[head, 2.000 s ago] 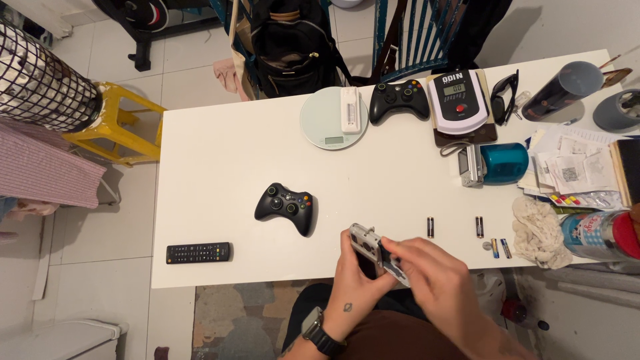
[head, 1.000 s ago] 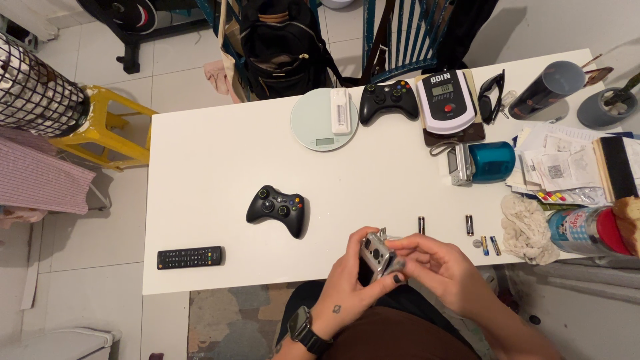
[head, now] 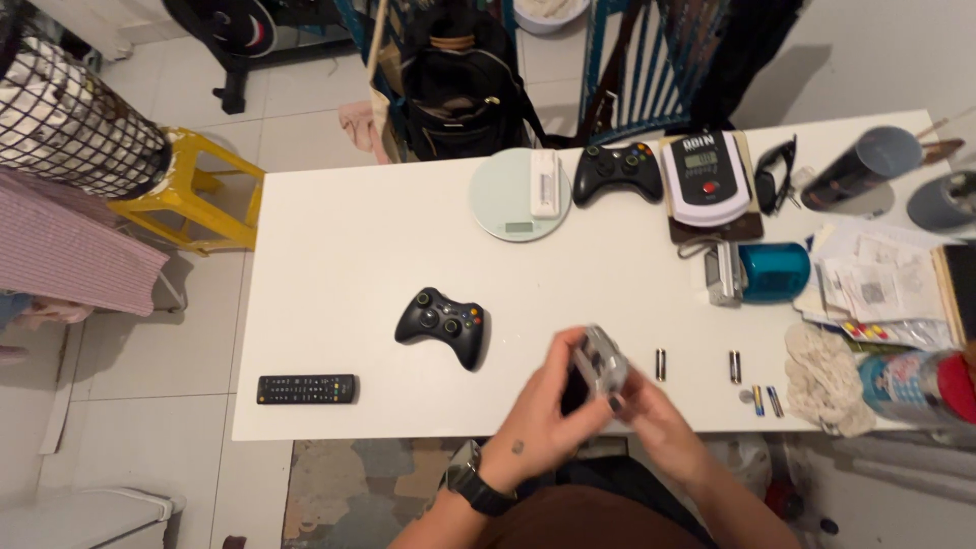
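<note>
My left hand, with a black watch on the wrist, grips a small silver-grey device over the table's front edge. It looks like a compact camera, but blur hides its details. My right hand is against the device's right side, its fingers partly hidden behind it. To the right lie a dark AA battery, another dark battery, and two blue-and-gold batteries beside a coin-like disc. A black game controller rests left of my hands.
The white table also bears a remote control, a round scale, a second controller, a monitor console, a silver camera, a teal case, papers, a crumpled cloth and a red-lidded jar.
The device has turned in my hands and now stands more on edge. My right hand has moved from its near right side to partly behind it.
</note>
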